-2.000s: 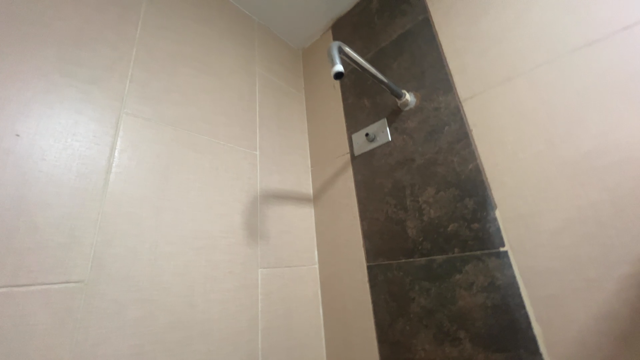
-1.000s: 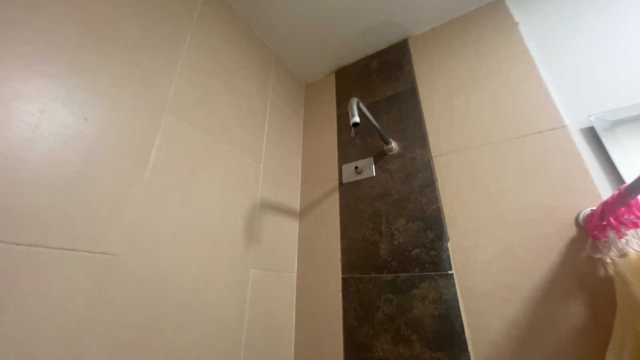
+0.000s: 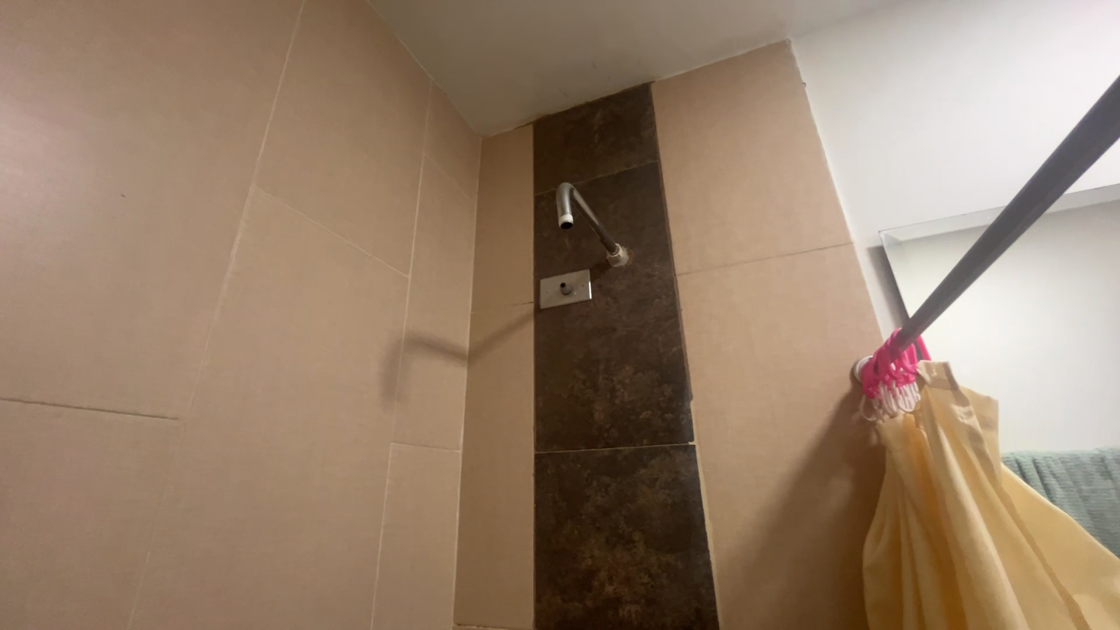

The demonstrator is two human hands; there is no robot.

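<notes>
Neither my left hand nor my right hand shows in the head view. A bent metal shower arm (image 3: pixel 588 213) comes out of a dark tiled strip (image 3: pixel 612 367) high on the wall. Its end points down and carries no shower head. Below and left of its base, a rectangular metal plate (image 3: pixel 553 292) with a short stub at its middle lies against the dark tiles. The arm's shadow falls on the beige tiles to the left.
At the right, a dark curtain rod (image 3: pixel 1015 214) slants up from the wall. Pink and white rings (image 3: pixel 892 376) hold a yellow shower curtain (image 3: pixel 945 516), bunched near the wall. Behind it are a mirror (image 3: pixel 1032 332) and a grey-green towel (image 3: pixel 1072 490). Beige tiled walls (image 3: pixel 315 350) meet in a corner.
The view has swung right and shows more ceiling, bringing the curtain, its rings and the rod into sight. The shower arm and plate look unchanged.
</notes>
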